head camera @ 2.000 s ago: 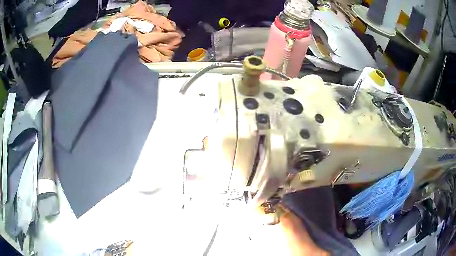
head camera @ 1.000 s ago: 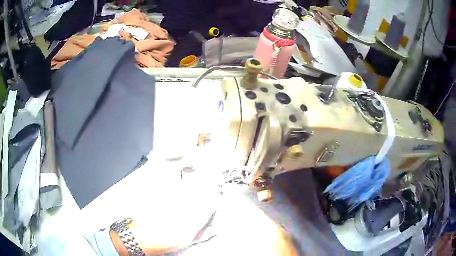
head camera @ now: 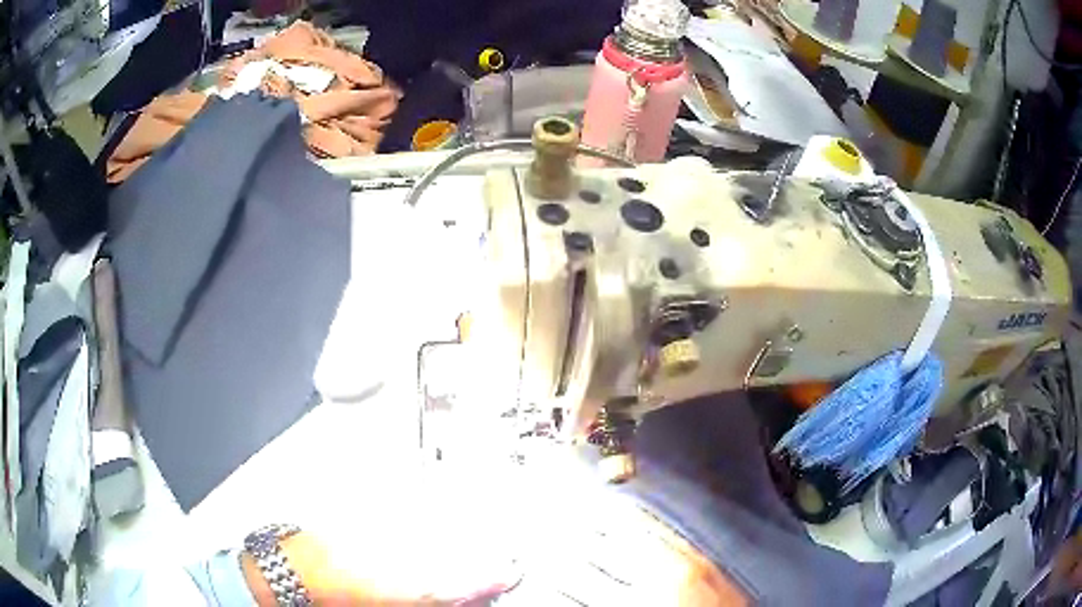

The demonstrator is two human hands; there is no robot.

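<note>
The cream machine head [head camera: 759,279] stands with its needle area [head camera: 570,433] in strong glare. A dark grey-blue panel [head camera: 724,474] lies under the machine arm and runs to the bottom right; its part near the needle is washed out. My left hand [head camera: 392,569], with a metal watch at the wrist, reaches in from the bottom left; its fingers fade into white glare. My right hand [head camera: 694,575] is a blurred, overexposed patch at the bottom edge, beside the panel. Whether either hand grips cloth is hidden by glare.
Dark grey cut panels [head camera: 237,285] lie left of the head, beside long strips [head camera: 109,391] at far left. A pink bottle [head camera: 635,101], orange-peach cloth [head camera: 314,83] and a thread cone [head camera: 837,157] are behind. Blue tassel [head camera: 872,415] hangs from the arm.
My left wrist and watch have come in from the bottom edge, where only a bit showed at first. More dark panel shows at the bottom right. The camera view has shifted slightly.
</note>
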